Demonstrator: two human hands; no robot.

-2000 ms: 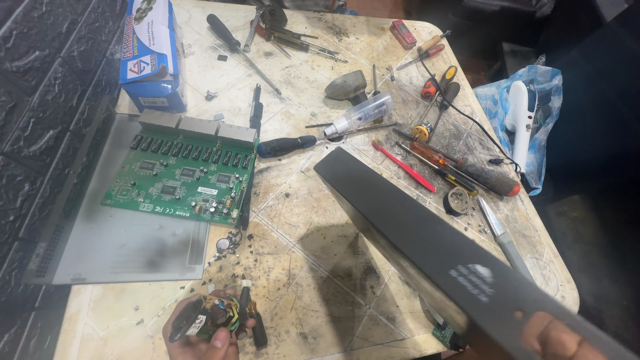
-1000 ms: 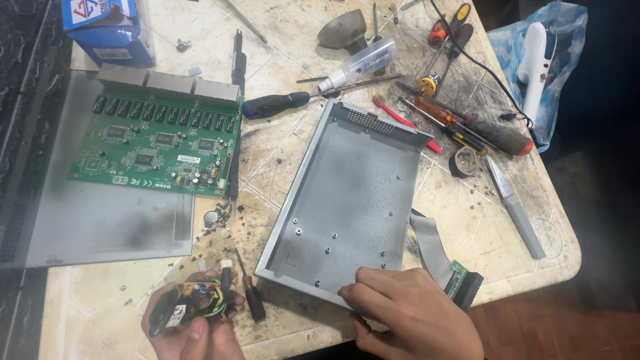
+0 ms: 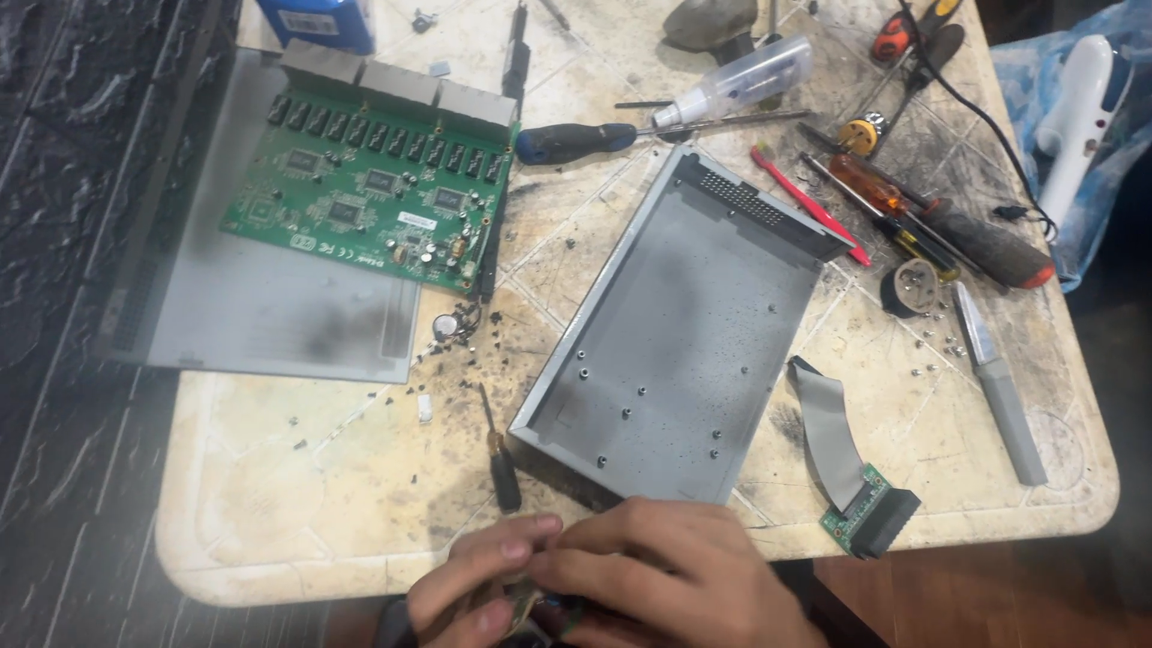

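At the table's near edge my left hand (image 3: 477, 585) and my right hand (image 3: 670, 576) meet around a small bundle of wired parts (image 3: 531, 607), mostly hidden by the fingers. Just beyond them lies an open grey metal enclosure tray (image 3: 675, 333), tilted on the table, with small standoffs on its floor. A small dark-handled screwdriver (image 3: 502, 472) is left of the tray. At the upper left a green circuit board (image 3: 369, 198) with a row of metal port blocks rests on a flat grey metal panel (image 3: 279, 333).
Right of the tray are a ribbon cable with connector board (image 3: 832, 441), a grey-handled knife (image 3: 1008, 414), loose screws, a red toothbrush (image 3: 810, 205) and several screwdrivers (image 3: 990, 238). Beyond it lie a blue-handled screwdriver (image 3: 576, 142), a clear bottle (image 3: 738, 81) and a blue box (image 3: 319, 22).
The metal tray, held on edge by my right hand two seconds ago, lies flat on the table, released. My right hand has moved left to join my left hand at the wired bundle.
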